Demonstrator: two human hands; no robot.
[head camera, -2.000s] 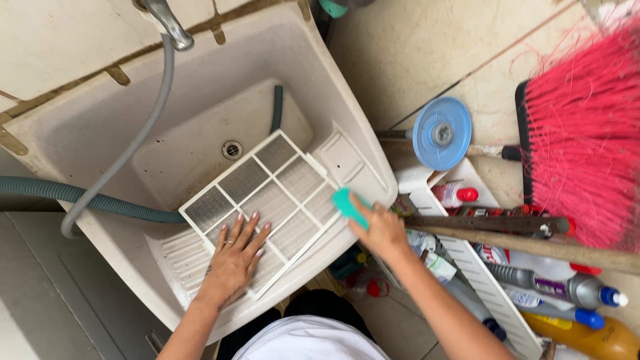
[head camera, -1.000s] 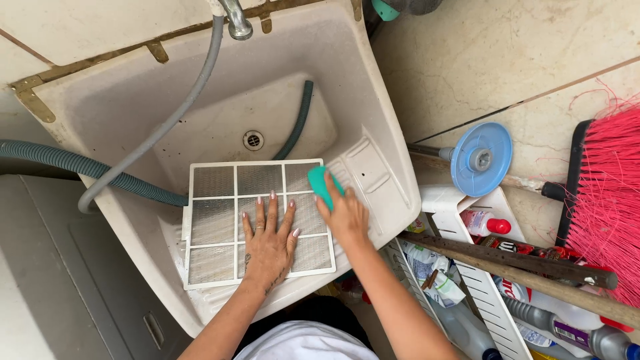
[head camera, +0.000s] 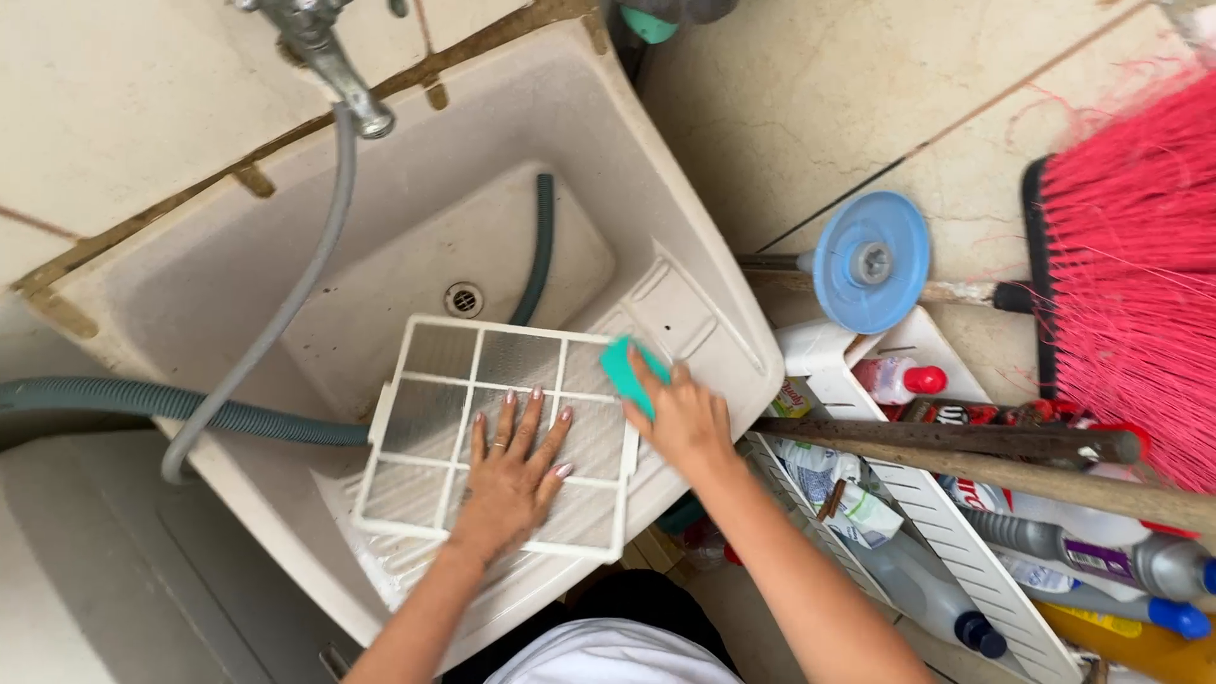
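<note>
A white-framed mesh filter panel (head camera: 518, 385) lies tilted across the ribbed washboard of a plastic laundry sink (head camera: 703, 228). My left hand (head camera: 513, 475) rests flat on its lower middle, fingers spread, a ring on one finger, gripping nothing. At the panel's upper right corner my right hand (head camera: 684, 413) holds a teal sponge (head camera: 625, 375) against the frame. Beyond the panel, the drain (head camera: 464, 300) and the end of a ribbed hose (head camera: 541, 242) show on the sink floor.
A metal faucet (head camera: 342, 81) with a thin grey hose (head camera: 294, 294) hangs over the sink. A grey appliance (head camera: 171, 560) stands at left. On the right are a blue disc (head camera: 871, 262), a pink broom (head camera: 1130, 275), wooden poles (head camera: 988, 475) and a white rack (head camera: 969, 551) of bottles.
From one second ago, the sponge has moved from the panel's upper face to its upper right corner. My left hand stays flat on the panel. The view has rotated.
</note>
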